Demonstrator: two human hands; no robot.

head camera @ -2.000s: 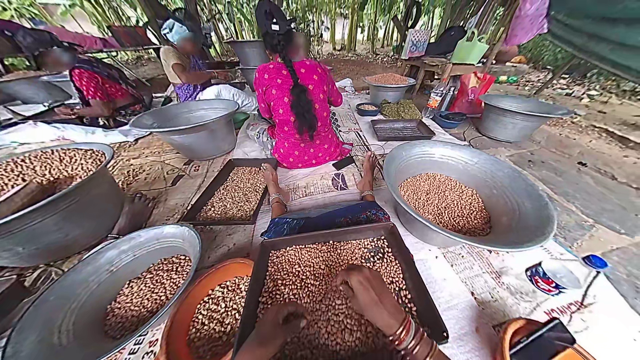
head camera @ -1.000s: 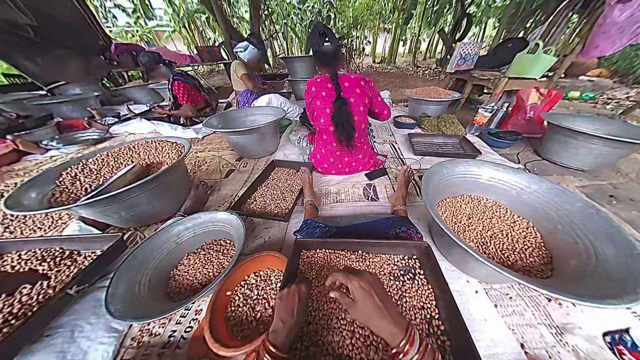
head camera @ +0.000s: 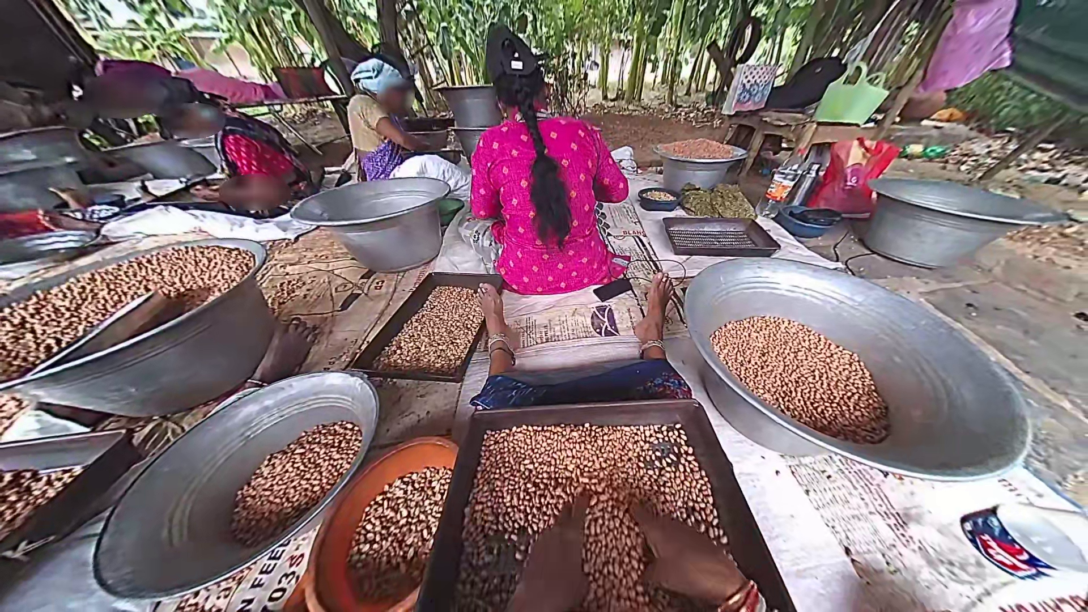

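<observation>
A dark rectangular tray full of light brown nuts or beans lies over my lap. Both hands are low in it, blurred, fingertips pointing away from me and down among the pieces. My left hand is near the middle of the tray; my right hand, with bangles at the wrist, is just right of it, with a narrow strip of pieces between them. Whether either holds any pieces cannot be made out. Dark tray bottom shows in patches at the lower left and upper right.
Left of the tray stand an orange bowl and a tilted metal basin, both partly filled. A wide metal basin with a heap is at right. Beyond my feet are another tray and a seated person; more people sit at left.
My hands were apart over the pieces and now lie lower among them, fingers pointing forward. The view has swung left and then partly back right.
</observation>
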